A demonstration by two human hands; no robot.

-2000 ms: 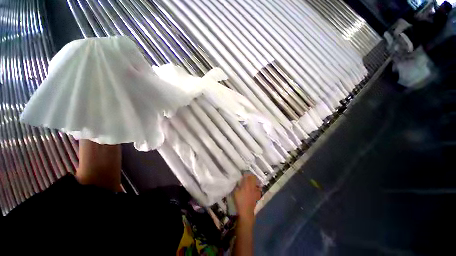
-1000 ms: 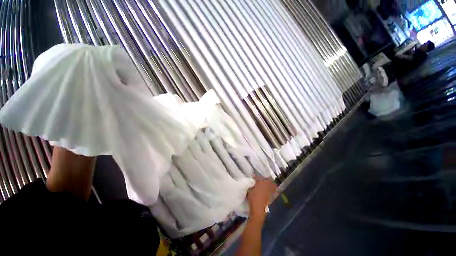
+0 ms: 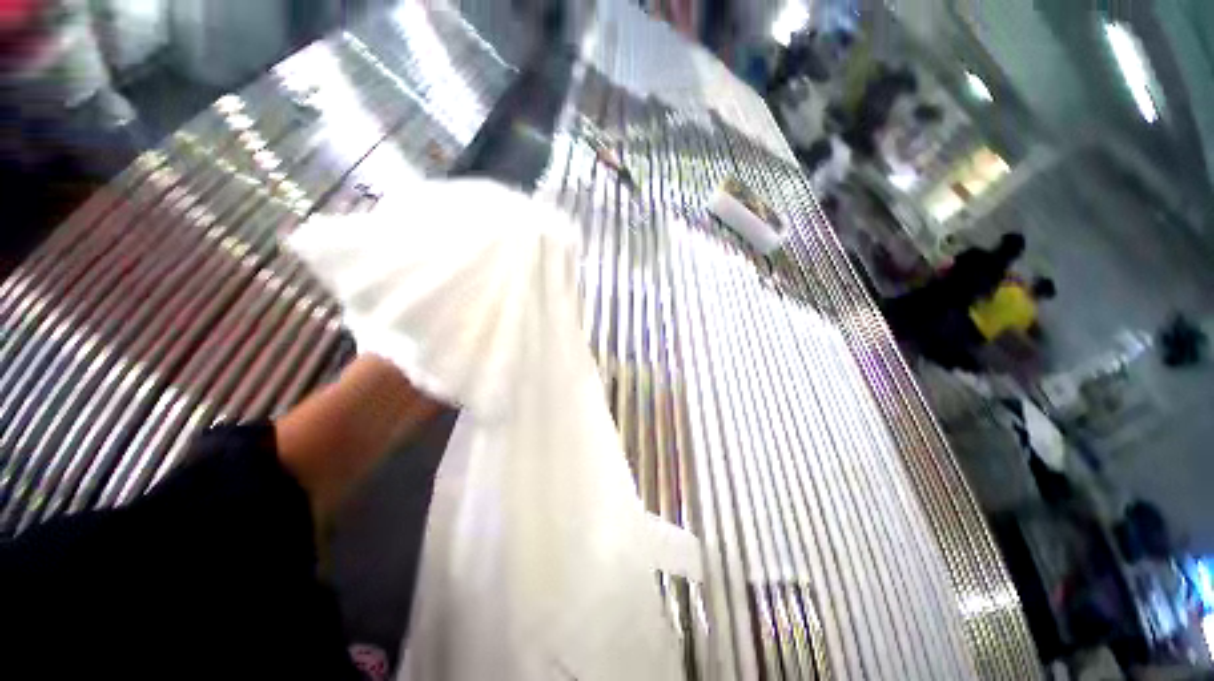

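The white sheer curtain panel (image 3: 513,293) is gathered like a fan over my left forearm (image 3: 360,419). Its lower part hangs down to the bottom edge of the picture. My left hand is hidden under the fabric, so its grip does not show. My right hand is out of the picture. More white fabric (image 3: 786,439) lies ribbed over the steel tubes of the rack (image 3: 652,459), right of the gathered panel.
A second rack of shiny tubes (image 3: 173,333) stands on the left, with a dark gap between the racks. A white box (image 3: 748,217) rests on the tubes farther up. A person in dark and yellow clothing (image 3: 1005,313) is at the right, beyond the rack.
The view has swung up and along the rack. The gathered panel has moved from the left to the middle. My right hand, earlier at the fabric by the rack's edge, has left the picture.
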